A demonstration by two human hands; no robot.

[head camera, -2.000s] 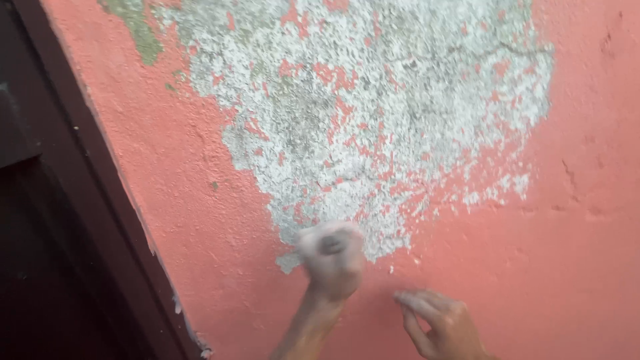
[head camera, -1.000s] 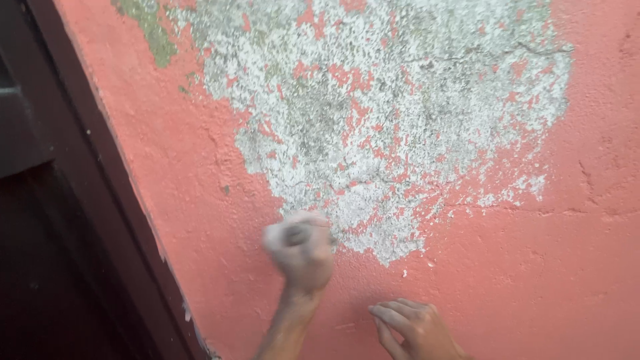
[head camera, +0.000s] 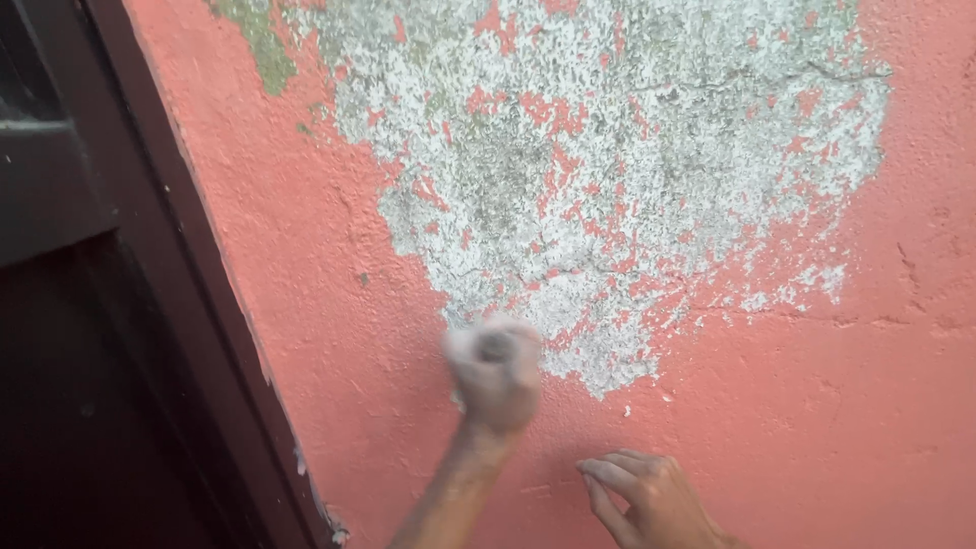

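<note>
My left hand [head camera: 496, 374], blurred and whitish with dust, is closed around a tool whose dark round end [head camera: 494, 347] shows at the top of the fist; the rest of the tool is hidden. It is at the lower left edge of a bare grey and white patch [head camera: 503, 168] in the salmon-pink painted wall [head camera: 801, 427]. To the lower right, my right hand [head camera: 648, 492] is close to the pink paint below the patch, with thumb and fingers bent and slightly apart, holding nothing visible.
A dark brown door frame [head camera: 164, 252] slants down the left side, with chipped edges where it meets the wall. Greenish staining [head camera: 267, 53] marks the upper left of the wall. Thin cracks [head camera: 839, 320] run across the right side.
My left hand went left along the patch's lower edge between two and one seconds ago, and is now slightly back to the right. My right hand is a little farther left than two seconds ago.
</note>
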